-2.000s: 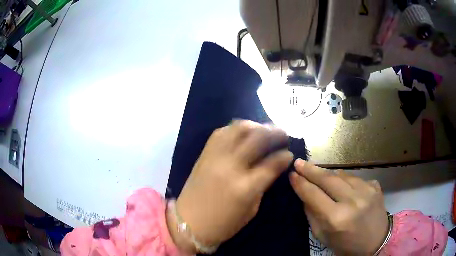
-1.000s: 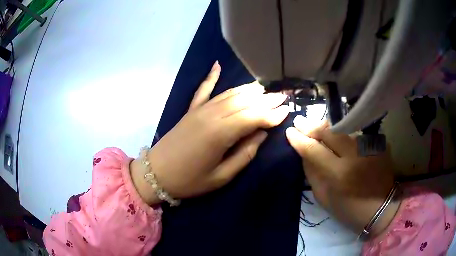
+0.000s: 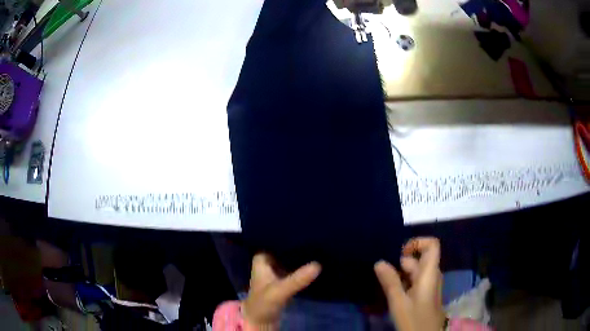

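A long dark navy fabric panel (image 3: 314,129) runs from the presser foot (image 3: 361,32) down across the table and over its front edge. Its upper right edge lies at the foot, and its right edge looks frayed with loose threads. My left hand (image 3: 275,294) is at the panel's lower left, thumb over the cloth. My right hand (image 3: 414,288) is at the lower right edge, thumb on the cloth and fingers curled at its side. Both hands are slightly blurred, and the cloth's lower end is hard to make out.
White table (image 3: 149,129) has ruler markings along its front edge. Fabric scraps (image 3: 493,44) and a red strip (image 3: 520,76) lie on the machine bed. Orange-red handles (image 3: 582,149) are at far right. A purple device (image 3: 22,100) and green basket (image 3: 65,16) are at left. Cloth clutter lies below.
Both hands have moved from beside the needle down to the fabric's lower end below the table edge. The view has shifted down, showing the front edge and less of the machine head.
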